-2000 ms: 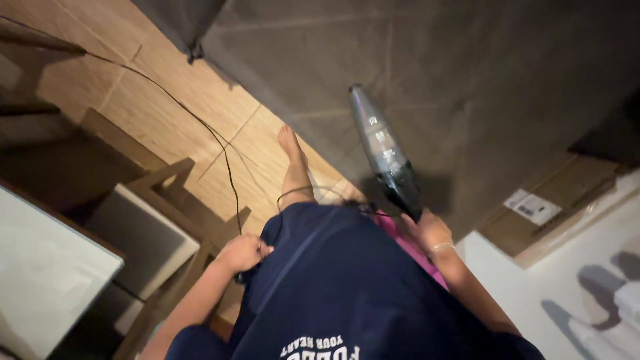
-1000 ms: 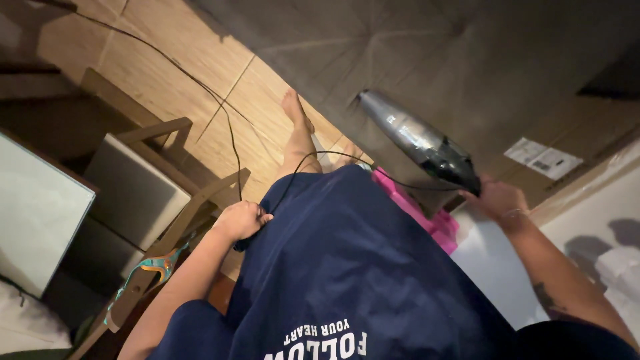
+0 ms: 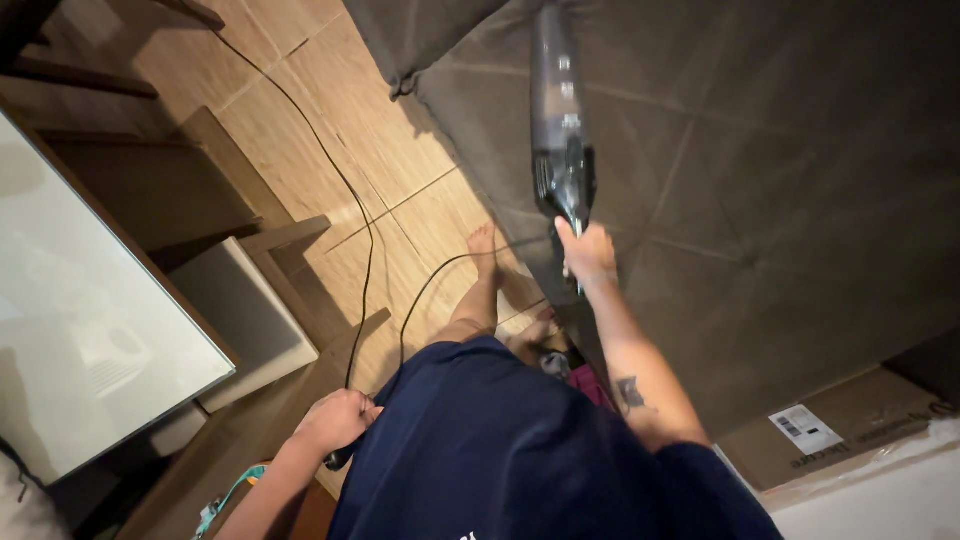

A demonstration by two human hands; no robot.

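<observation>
My right hand [image 3: 590, 251] grips the handle of a handheld vacuum cleaner [image 3: 562, 135] with a translucent, greyish nozzle end and a black body. The vacuum points away from me, over a dark grey tufted upholstered surface [image 3: 675, 187], its tip near a seam at the top of the view. At lower left, my left hand [image 3: 339, 420] is closed around a black power cord [image 3: 367, 247], beside my dark blue shirt. One length of the cord runs up across the floor; another loops over toward the vacuum. A small black piece shows below the left hand.
A glass-topped table [image 3: 112, 322] and a wooden chair with a pale seat [image 3: 247, 322] stand at left. A cardboard box [image 3: 840, 435] with a label lies at lower right. My bare foot [image 3: 482, 244] is on the tiled floor [image 3: 405, 202]. A teal strap [image 3: 225, 506] lies at lower left.
My right hand and the vacuum have moved forward over the upholstery, away from the cardboard box. The nozzle now points straight up the view instead of up-left. My left hand still holds the cord.
</observation>
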